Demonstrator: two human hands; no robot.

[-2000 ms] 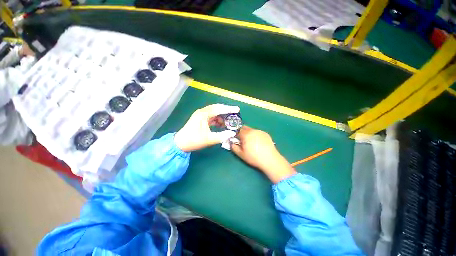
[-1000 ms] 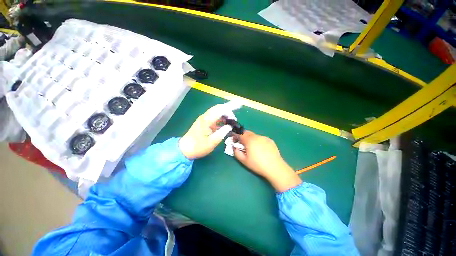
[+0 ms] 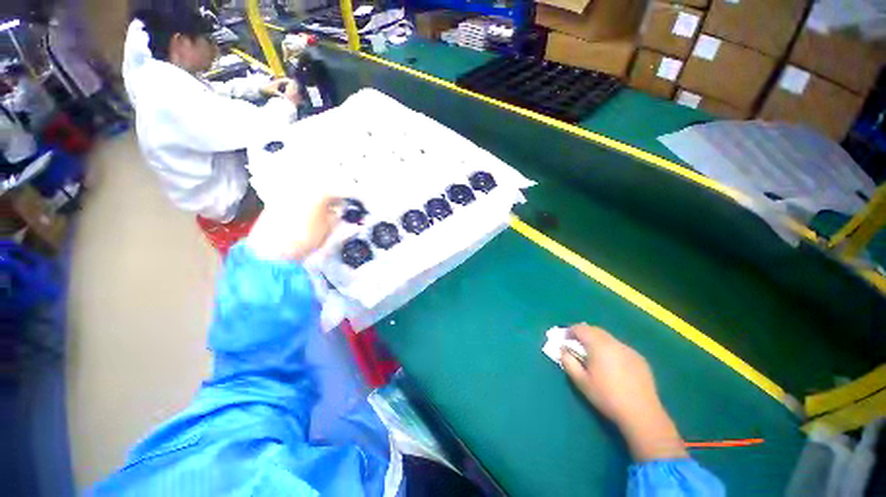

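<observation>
My left hand (image 3: 303,229), in a pale covering, is over the near-left part of the white tray liner (image 3: 389,146). Its fingertips are at a black round part (image 3: 352,211), behind the near row; whether it still grips the part is hard to tell. Several black watch-case-like parts (image 3: 415,222) lie in that row on the liner. My right hand (image 3: 618,377) is over the green mat (image 3: 486,359) and pinches a small crumpled white wiping cloth (image 3: 558,346).
An orange-red stick (image 3: 724,444) lies right of my right wrist. A dark belt (image 3: 622,233) with yellow edges runs beyond the mat. A seated person in white (image 3: 189,126) is at the left. Black trays (image 3: 544,85), a spare liner sheet (image 3: 767,160) and cardboard boxes (image 3: 724,73) are beyond the belt.
The view has turned left. My left hand has moved from beside my right hand to the liner with the black part. My right hand stays over the mat with the cloth.
</observation>
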